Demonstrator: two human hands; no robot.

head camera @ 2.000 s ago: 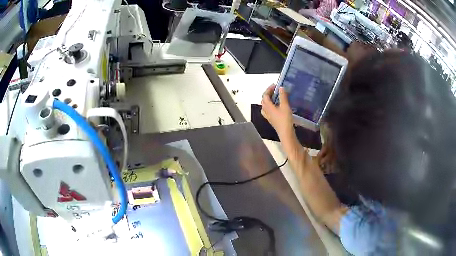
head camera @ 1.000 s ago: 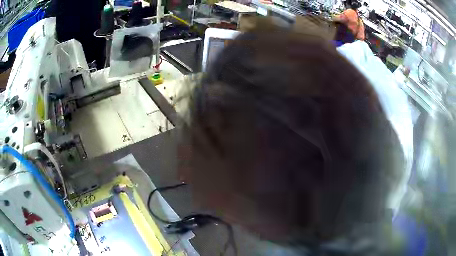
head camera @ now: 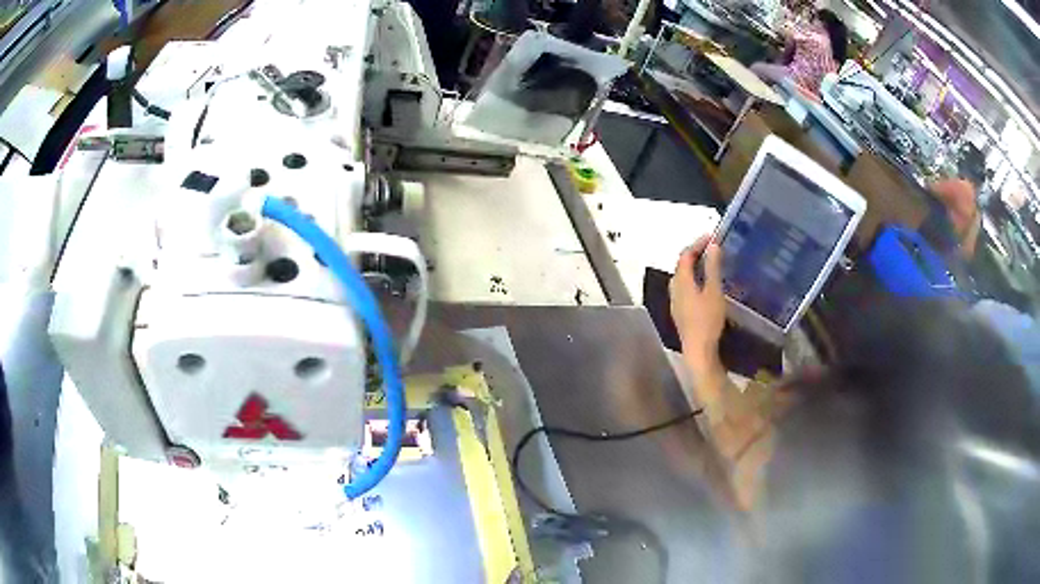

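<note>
Neither of my hands is in the picture. Nearest in front of me is the white sewing machine head (head camera: 245,382) with a red three-diamond logo, at the left. A thick blue air hose (head camera: 371,325) curves down its right side. Below it lies the pale template (head camera: 428,530), edged with yellow tape (head camera: 485,502) and brightly lit. A small pink-framed insert (head camera: 408,438) shows partly behind the hose. The needle area under the head is washed out by glare. At the right, another person's hand (head camera: 698,302) touches the edge of the white-framed control panel (head camera: 789,234).
A black cable (head camera: 610,435) lies on the grey metal plate (head camera: 582,365). The other person's blurred head and body fill the lower right. A pale sheet with a dark patch (head camera: 542,91) stands behind the cream table (head camera: 502,234). A person in a patterned top (head camera: 812,59) is far off.
The view swung left and back again, so the machine head sits further right and larger. The other person's head, which covered the centre one second ago, is now low at the right, and the panel shows again.
</note>
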